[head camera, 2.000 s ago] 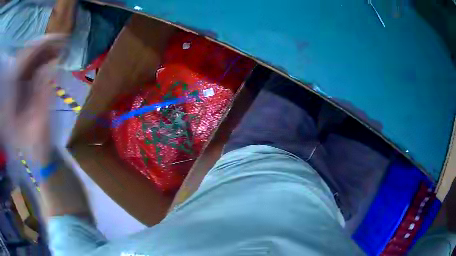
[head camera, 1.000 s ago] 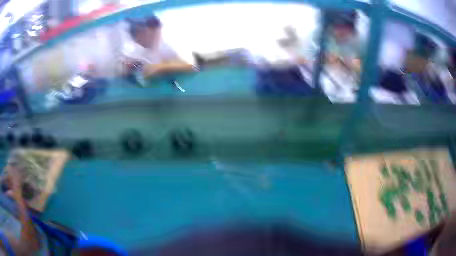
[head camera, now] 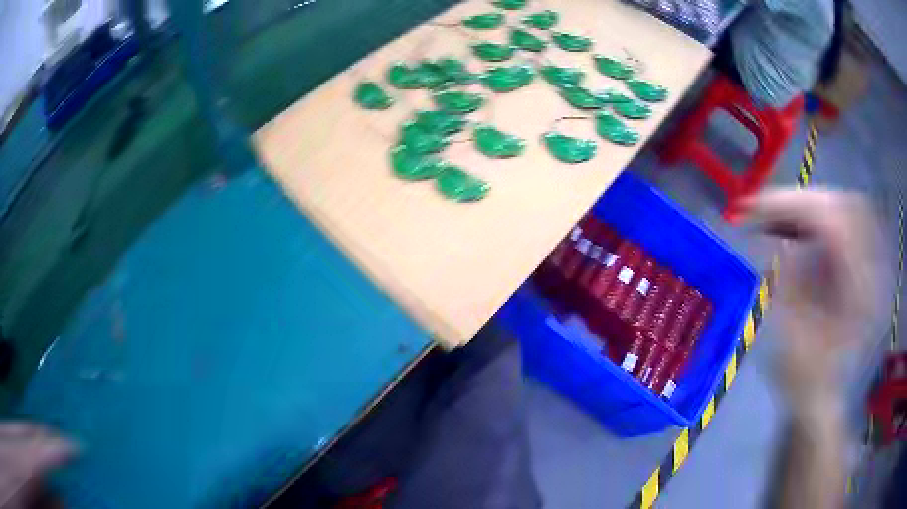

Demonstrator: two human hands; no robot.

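Observation:
Many green half-moon circuit boards [head camera: 499,142] lie loose on a tan cardboard sheet [head camera: 428,273] beside the bench. Some have thin wires trailing from them. My right hand [head camera: 820,254] is blurred, raised over the floor at the right, beyond the blue bin; whether it holds anything is unclear. My left hand [head camera: 30,457] is blurred and cut off by the left edge, over the blue-green bench mat [head camera: 199,348]; its fingers cannot be made out.
A blue bin [head camera: 721,249] below the cardboard holds red bundles with white labels [head camera: 646,308]. A red stool [head camera: 736,129] and a seated person's clothing [head camera: 786,50] are at the upper right. Yellow-black tape [head camera: 681,449] marks the floor. A dark green conveyor [head camera: 288,50] runs along the upper left.
The view has swung from the carton, across the bench and conveyor, to the cardboard sheet and blue bin on the right. My right hand is now in view, raised; my left is at the left edge.

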